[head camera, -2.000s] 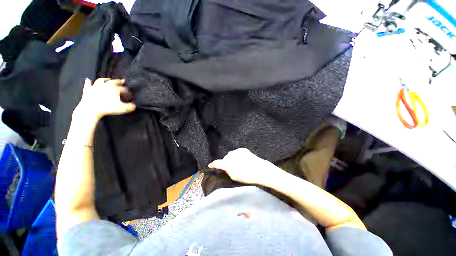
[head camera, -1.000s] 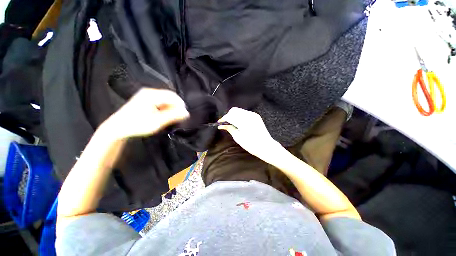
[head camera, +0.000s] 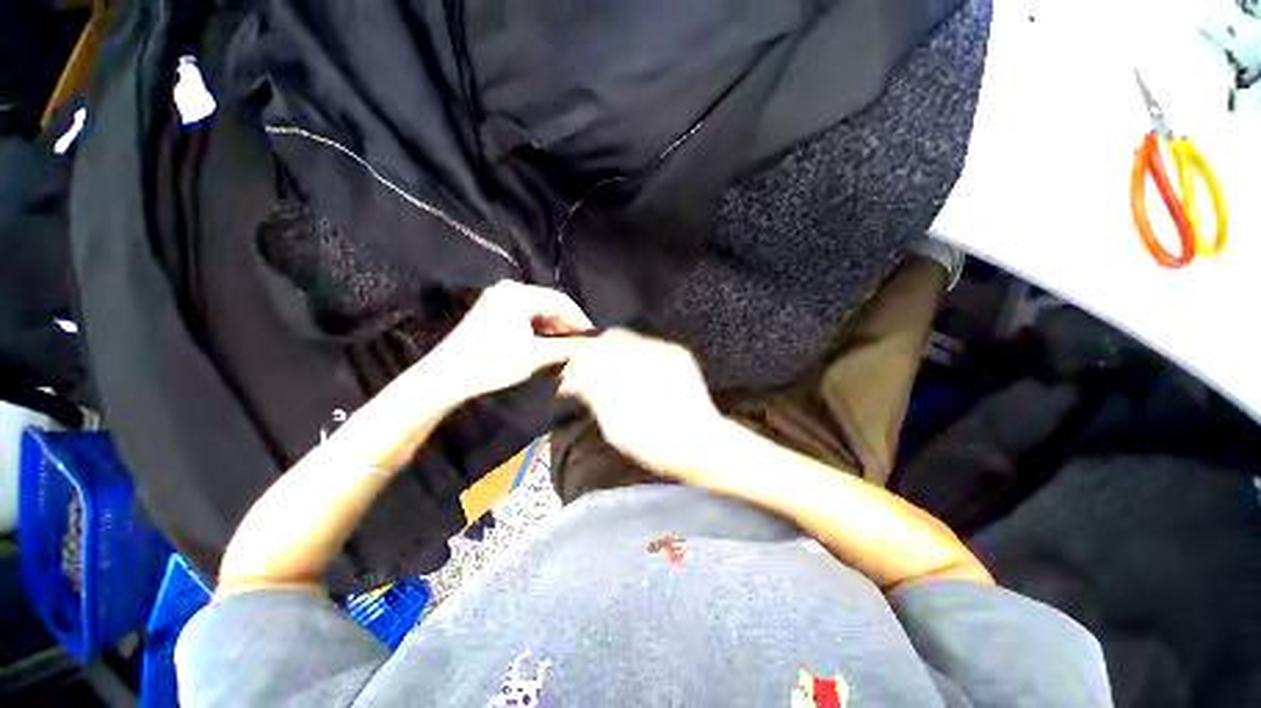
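Observation:
Smooth black lining fabric (head camera: 609, 83) lies across my lap and up to the top of the view. Speckled dark grey outer fabric (head camera: 844, 180) shows to its right, with a smaller patch at the left. A white thread or seam line (head camera: 401, 194) runs along the black cloth toward my hands. My left hand (head camera: 505, 332) and my right hand (head camera: 639, 394) meet at the cloth's near edge, fingertips together. Both pinch the black fabric edge, which is mostly hidden by the fingers.
Scissors with orange-red and yellow handles (head camera: 1175, 194) lie on the white machine table (head camera: 1079, 166) at the right. Blue baskets (head camera: 86, 539) stand at the lower left. Dark cloth (head camera: 1134, 567) is piled at the lower right. Whitish tags (head camera: 194, 91) show at the upper left.
My left hand has come in from the left to meet my right hand. My right hand first rose with the cloth edge, then moved slightly left. More lining and a long white line now show.

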